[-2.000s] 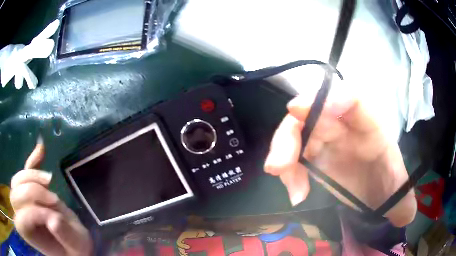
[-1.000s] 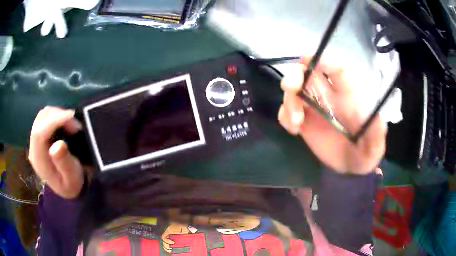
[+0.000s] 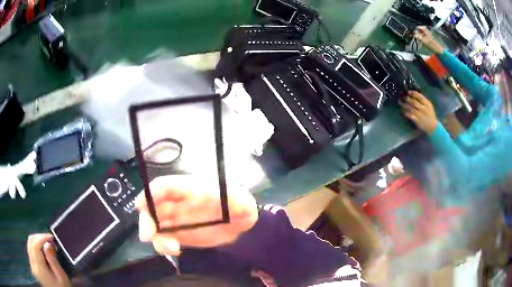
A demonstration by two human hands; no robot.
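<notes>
A clear lens panel with a black border point(image 3: 223, 162) is held up in my right hand point(image 3: 196, 216), its lower part in front of my palm and fingers. A black HD player point(image 3: 128, 199) with a silver-white rim round its dark screen point(image 3: 85, 224) lies on the green mat at the lower left, tilted in view. My left hand point(image 3: 48, 260) holds the player's lower left end, cut off by the bottom edge. The player's wrist strap point(image 3: 168, 151) loops behind the lens panel and shows through it. The player's right end is partly hidden by my right hand.
A bagged lens panel point(image 3: 63, 151) and a white glove-like piece point(image 3: 17, 178) lie at the left. A whitish plastic sheet point(image 3: 112, 106) and crumpled white material point(image 3: 252, 120) lie beyond. Several black players point(image 3: 297, 101) are stacked centre-right. A person in teal sleeves point(image 3: 466, 162) works at the right.
The view has swung right, showing the stacked players and the other person. The lens panel is now upright, facing me, in my right hand. My left hand stays at the player's left end.
</notes>
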